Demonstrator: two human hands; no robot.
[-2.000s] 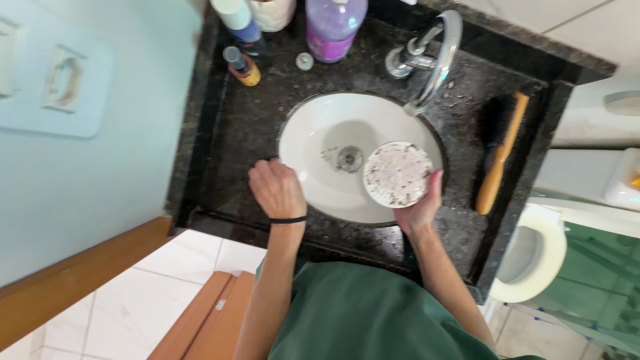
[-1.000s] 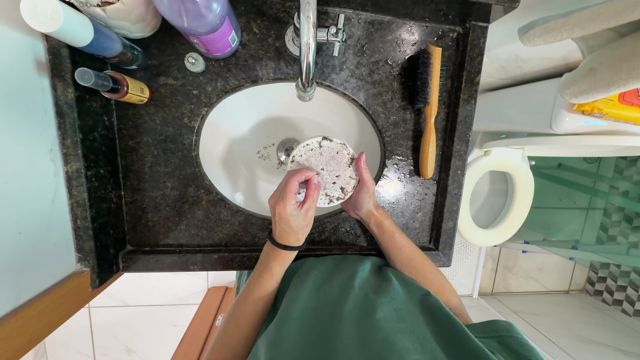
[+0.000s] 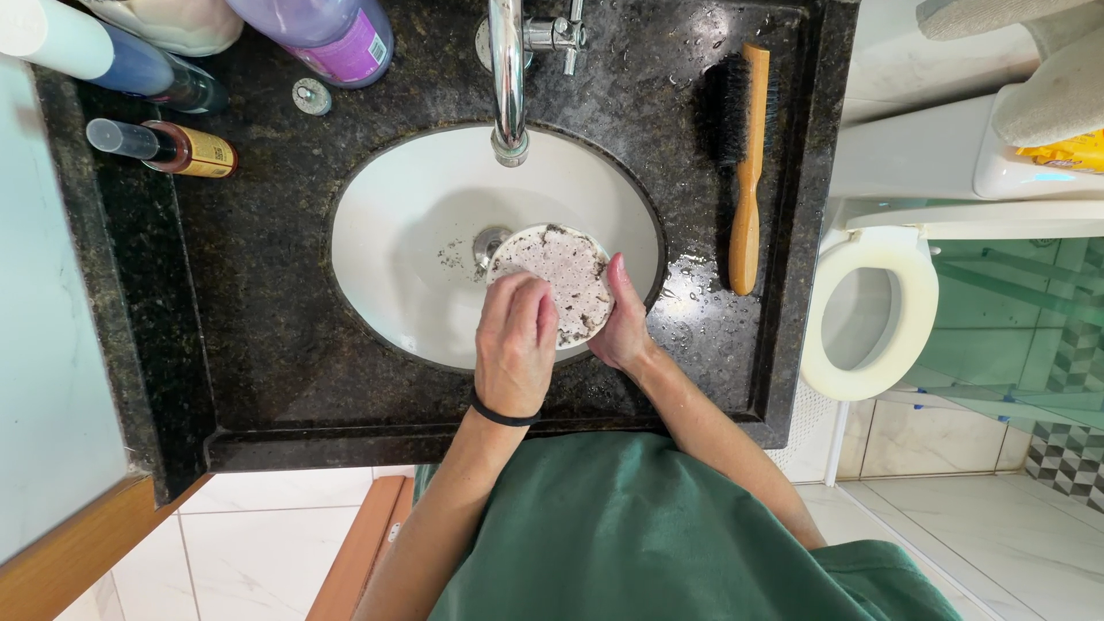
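Note:
Over the oval white sink [image 3: 388, 250] is a round, pale, perforated disc [image 3: 565, 272] with dark grime stuck to its face and rim. My right hand [image 3: 625, 323] is shut on the disc's right edge, thumb up along the side. The fingertips of my left hand [image 3: 515, 345], bunched together, touch the disc's left part; whether they pinch anything is hidden. A black band circles my left wrist. Dark specks lie in the basin beside the metal drain [image 3: 490, 248], which the disc partly covers. A chrome faucet [image 3: 509, 95] arches above the basin.
On the wet black stone counter [image 3: 267, 345], a wooden-handled brush [image 3: 747, 190] lies to the right. A small amber bottle [image 3: 194, 148], a purple bottle [image 3: 332, 39] and a small round metal piece [image 3: 311, 97] are at upper left. A toilet [image 3: 927, 302] stands right of the counter.
Two seconds ago my left hand was at the sink's left rim; it has since moved to the disc and stays there. My right hand keeps holding the disc. The view has turned.

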